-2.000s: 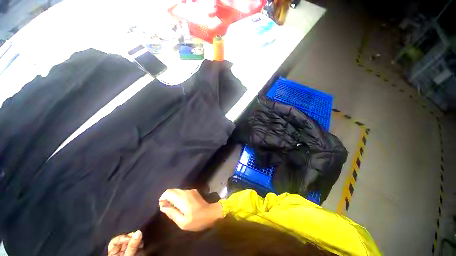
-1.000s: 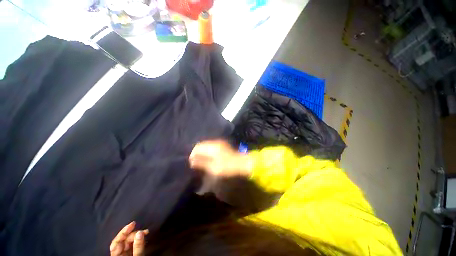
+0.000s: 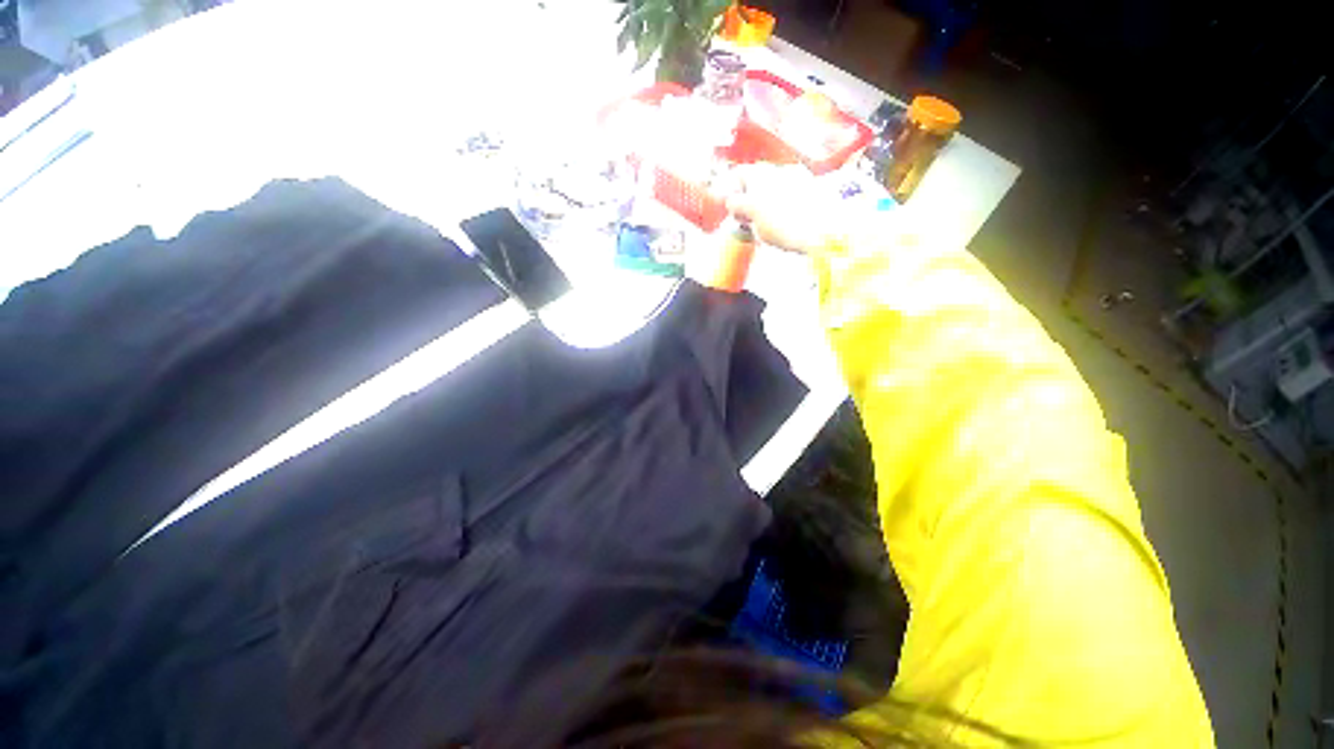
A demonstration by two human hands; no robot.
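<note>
A black garment [image 3: 585, 498] lies spread with soft folds in front of me, and another black piece [image 3: 264, 322] lies beyond a narrow white gap. My right hand [image 3: 778, 205] reaches far forward at the end of a yellow sleeve, beside the red baskets and just behind the orange thread cone [image 3: 730, 261]. Glare washes out the hand, so its fingers and anything in them cannot be made out. My left hand is not in view.
A black phone [image 3: 515, 258] and a green box [image 3: 650, 249] lie by the garment's far edge. Beyond are a red basket [image 3: 805, 120], an orange-lidded jar [image 3: 923, 144] and a plant [image 3: 673, 32]. A blue crate [image 3: 790, 622] stands below, right.
My right hand has moved from over the black garment forward to the basket area, arm extended. My left hand has left the picture. The view has shifted, showing more of the table's far end.
</note>
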